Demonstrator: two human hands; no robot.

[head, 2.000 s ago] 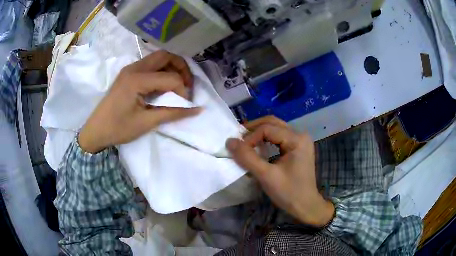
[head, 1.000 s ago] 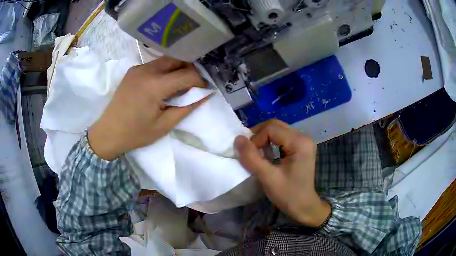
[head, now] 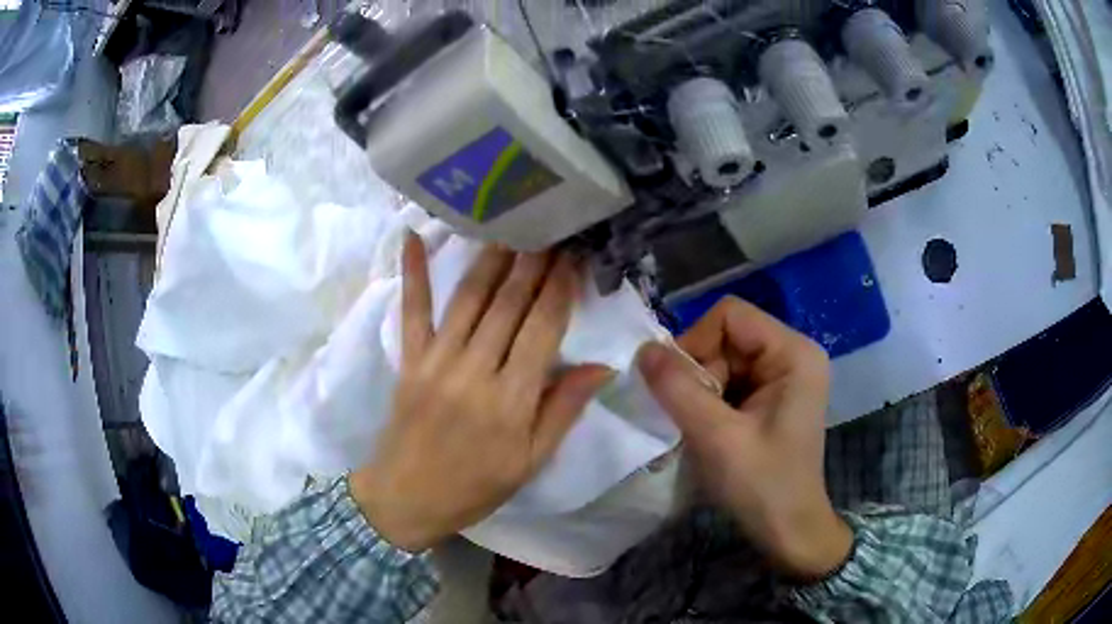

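The white garment body (head: 281, 329) lies bunched left of and in front of the overlock machine (head: 488, 134), its upper edge at the presser foot area (head: 622, 262). My left hand (head: 470, 390) lies flat on the cloth with fingers spread, fingertips just below the labelled cover. My right hand (head: 756, 414) pinches the cloth's right edge between thumb and fingers, near the machine's front edge. A cream layer (head: 585, 536) shows under the white cloth. The needle and the cloth edge beneath it are hidden by the machine head and my fingers.
The blue plate (head: 841, 299) lies on the white machine table (head: 976, 207), right of the needle area. Pale tension dials (head: 713, 128) line the machine front. A yellow-edged side table (head: 274, 92) is at upper left. A dark blue item (head: 183, 536) is low at left.
My left hand has opened from its pinch and now lies flat on the cloth by the presser foot. My right hand still pinches the edge. The view has shifted, showing more tension dials.
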